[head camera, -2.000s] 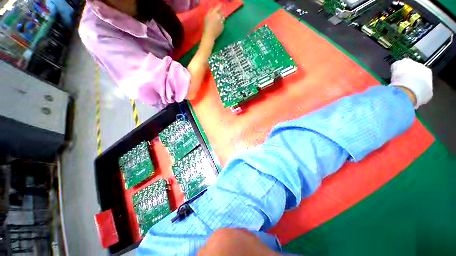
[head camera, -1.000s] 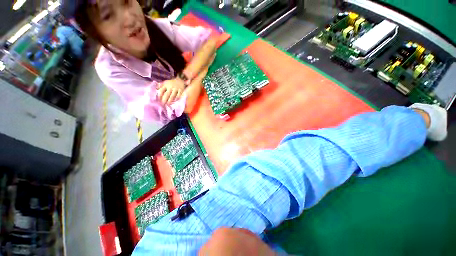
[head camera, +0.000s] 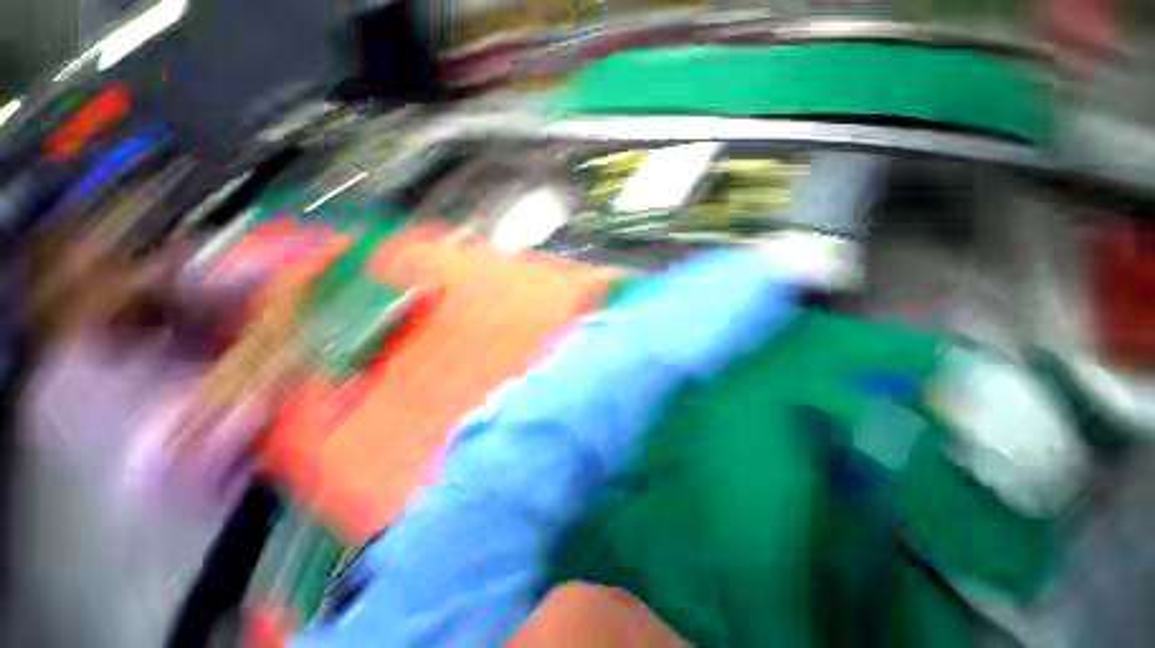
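Note:
The view is strongly blurred. My left arm in a blue sleeve reaches across the mat toward the line. My left hand (head camera: 817, 258) in a white glove is at the line's near edge; its fingers and any hold cannot be made out. Boards on the line (head camera: 747, 190), with yellow parts and pale blocks, show just beyond it. A green circuit board (head camera: 367, 332) lies smeared on the orange sheet (head camera: 443, 361) at the left. I cannot make out my right hand.
A person in pink (head camera: 190, 418) is at the left edge. A dark tray (head camera: 228, 557) is partly visible at lower left. On the green mat (head camera: 722, 494), a crumpled white wad, perhaps a wipe (head camera: 1013, 430), lies at right, with blurred blue and dark items beside it.
The view has swung right and up, shifting the person, tray and board left and bringing the right of the mat into view. My left arm still reaches to the line.

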